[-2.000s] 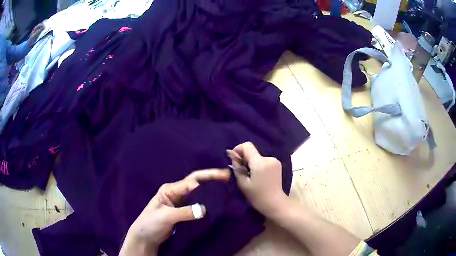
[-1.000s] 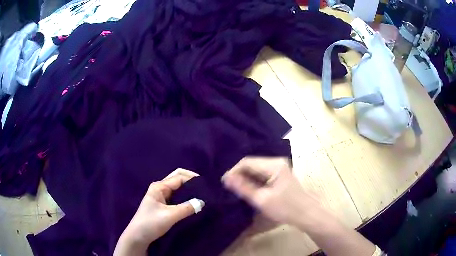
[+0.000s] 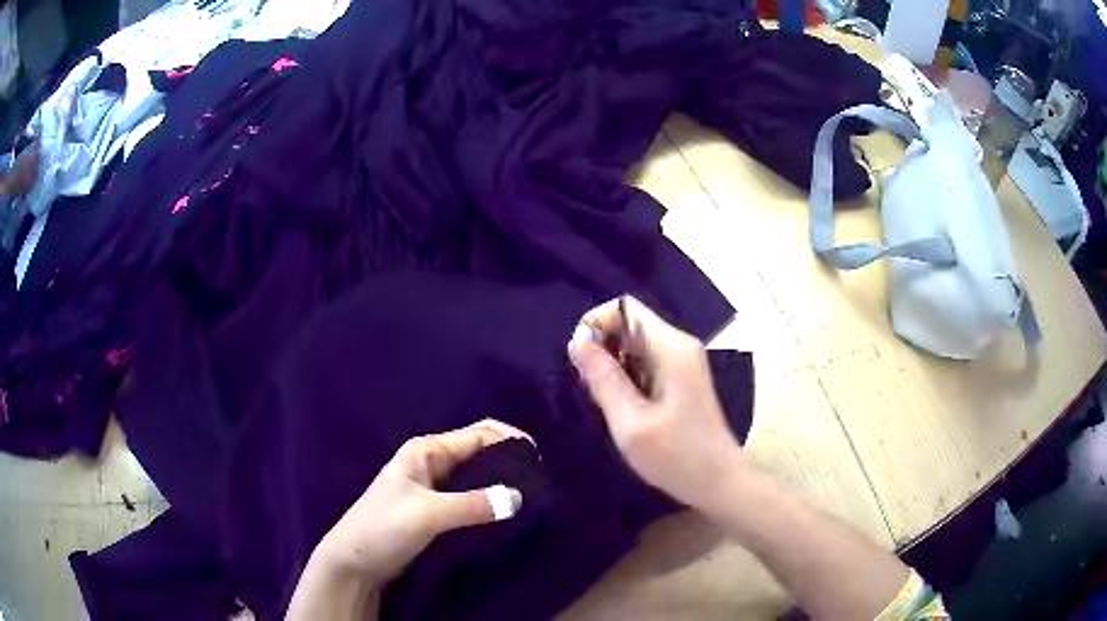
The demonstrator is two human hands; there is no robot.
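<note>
A large dark purple garment (image 3: 401,328) lies spread over the table, gathered across its middle. My left hand (image 3: 443,491) holds a fold of it near the front, thumb below and fingers above, with a white band on the thumb. My right hand (image 3: 656,394) is raised above the cloth, up and right of the left hand, with its fingers curled together. A small dark thing shows at its fingers; whether it is a tool cannot be told. The two hands are apart.
A pale handbag (image 3: 947,243) with a grey strap stands on the wooden table (image 3: 801,400) at right. A dark garment with pink patches (image 3: 219,182) and white cloth (image 3: 91,134) lie at left. A person's hand shows at the far left edge. A bottle (image 3: 1005,115) stands beyond the bag.
My right hand has moved up and away from my left hand, which keeps its hold on the cloth. The view has shifted slightly.
</note>
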